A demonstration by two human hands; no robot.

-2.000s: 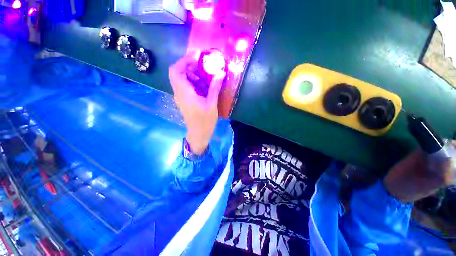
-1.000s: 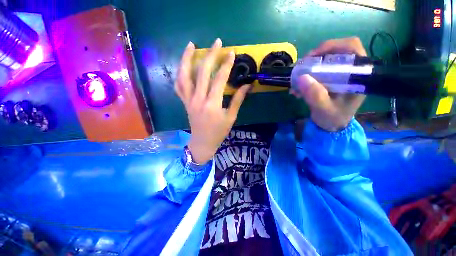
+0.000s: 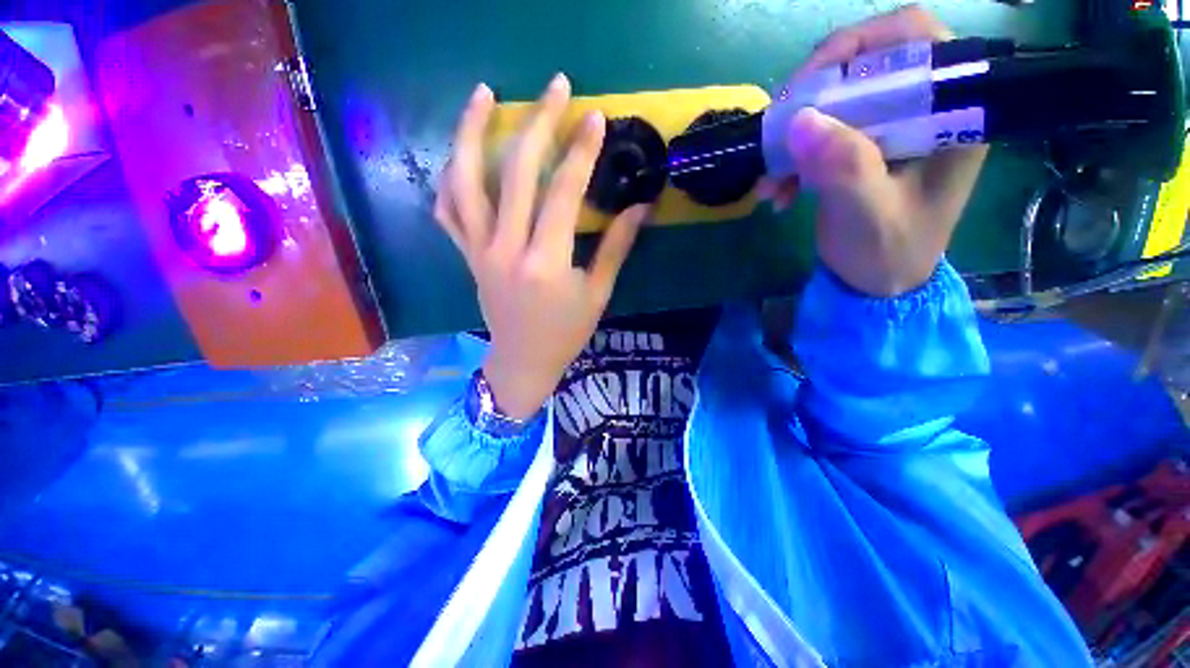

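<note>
The yellow three-hole fixture (image 3: 705, 102) lies in front of me with two round black parts visible in it. My left hand (image 3: 533, 248) is spread over the fixture's left end, its fingers beside the left black part (image 3: 630, 163) and covering the left seat. My right hand (image 3: 872, 183) grips the glue syringe (image 3: 855, 118) by its pale label, held nearly level. Its dark tip points left and reaches the left black part; whether it touches is unclear. The syringe passes over the right black part (image 3: 717, 176) and partly hides it.
The red-orange curing block (image 3: 294, 287) is at left, with a round part (image 3: 222, 225) glowing pink under light. The lamp head (image 3: 24, 98) is at the left edge. Black-and-silver rounds (image 3: 55, 300) lie below it. A dark controller and yellow label (image 3: 1168, 209) are at right.
My left hand has left the curing block and rests on the fixture. My right hand has brought the syringe over the fixture. Since one second ago, both hands have barely moved relative to it.
</note>
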